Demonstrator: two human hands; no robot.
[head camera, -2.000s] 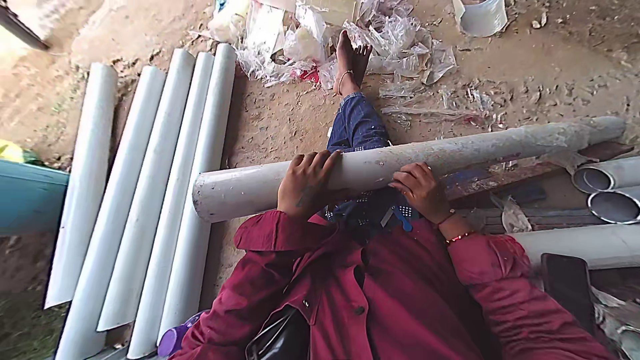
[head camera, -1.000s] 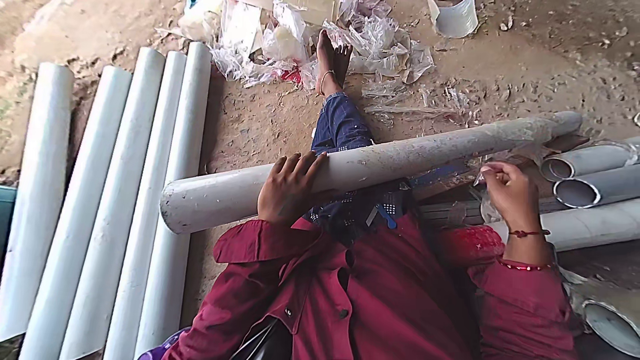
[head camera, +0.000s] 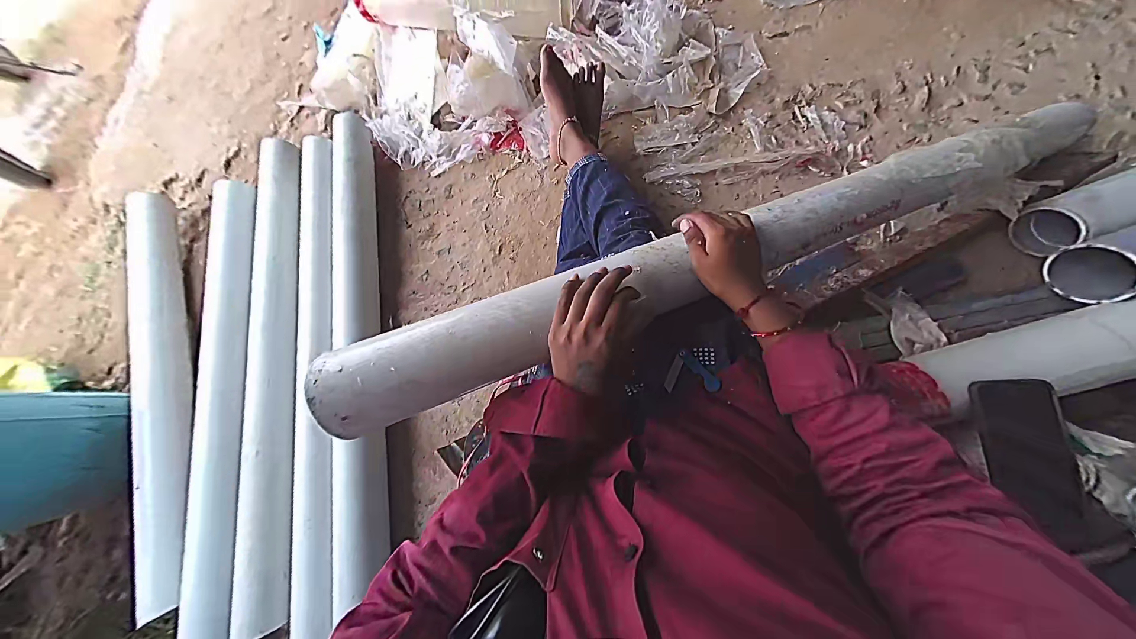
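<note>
A long grey plastic pipe (head camera: 479, 333) lies slantwise across my lap, its near end at the left and its far end at the upper right. On its middle rests my left hand (head camera: 590, 333), with the fingers curled over the top. Farther right along the pipe, my right hand (head camera: 723, 257) lies on the upper surface, thumb and fingers bent against it. The palms are hidden, and whether the right one pinches anything small does not show. A small blue clip-like thing (head camera: 701, 370) is on my lap below the pipe.
Several pale pipes (head camera: 271, 382) lie side by side on the dirt floor at left, near a teal container (head camera: 62, 457). Crumpled plastic film (head camera: 657, 53) surrounds my bare foot (head camera: 568, 98). More pipes (head camera: 1092, 271) and a dark phone (head camera: 1029, 453) are at right.
My right hand was raised off the pipe one second ago and is now back on it, nearer my left hand. The pipe's left end now points lower in the view.
</note>
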